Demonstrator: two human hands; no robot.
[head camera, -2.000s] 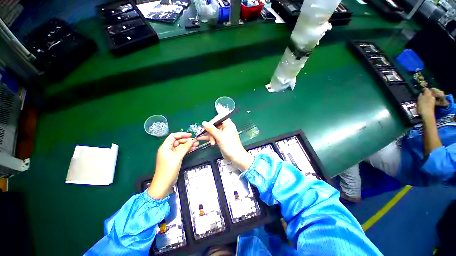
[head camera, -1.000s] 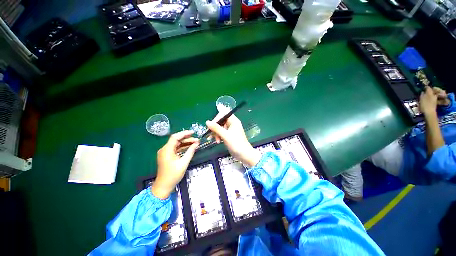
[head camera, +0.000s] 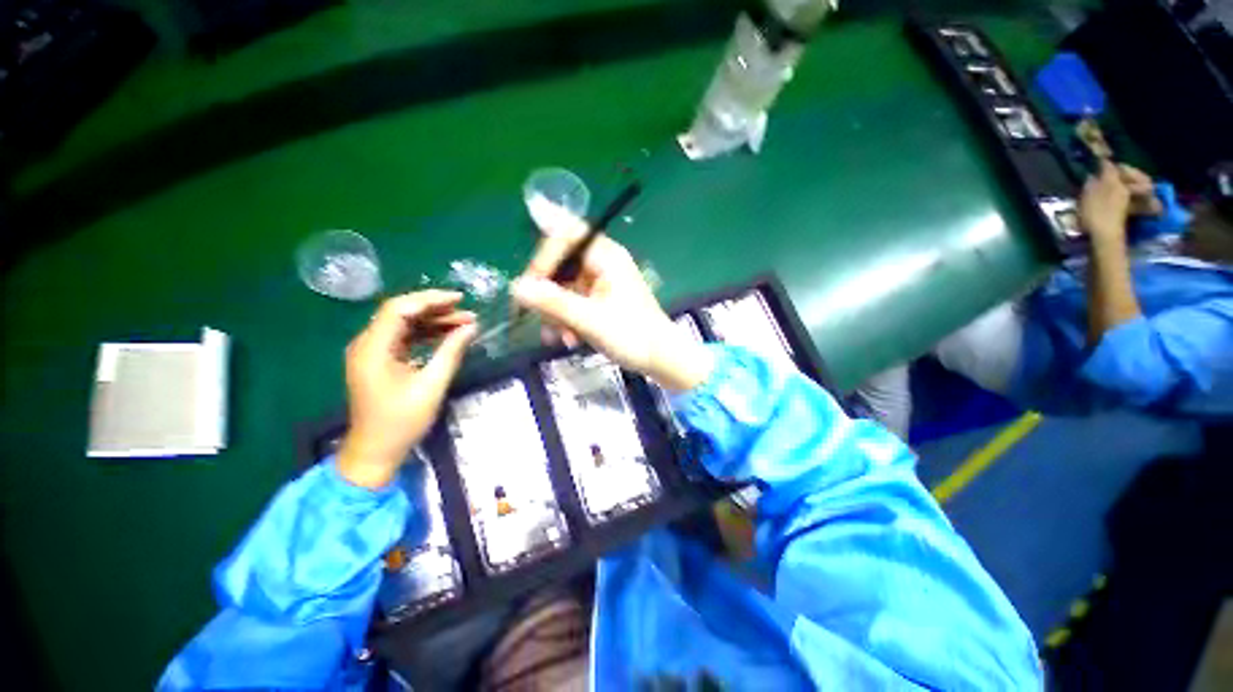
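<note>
My right hand (head camera: 595, 300) holds dark tweezers (head camera: 605, 223) above the back edge of the black tray (head camera: 534, 568). My left hand (head camera: 399, 372) is just to its left, thumb and fingers curled with their tips slightly apart; blur hides whether it holds a small part. A pile of whitish bits (head camera: 476, 279) lies on the green bench behind the hands, between the left clear cup (head camera: 341, 266) and the right clear cup (head camera: 556, 199). The tray holds several silver-white units (head camera: 503, 473), some with a small orange piece. My forearms cover part of the tray.
A pale flat pad (head camera: 160, 398) lies at the far left. A plastic-wrapped post (head camera: 737, 95) stands behind the bench's middle. At right, a person's hands (head camera: 1116, 200) work beside another black tray (head camera: 1007, 122) and a blue dish (head camera: 1071, 85). Dark trays show at the back left.
The view has tilted down, so the bench sits higher and further left. My hands have moved apart and the left fingertips have opened slightly. The tweezers remain in my right hand.
</note>
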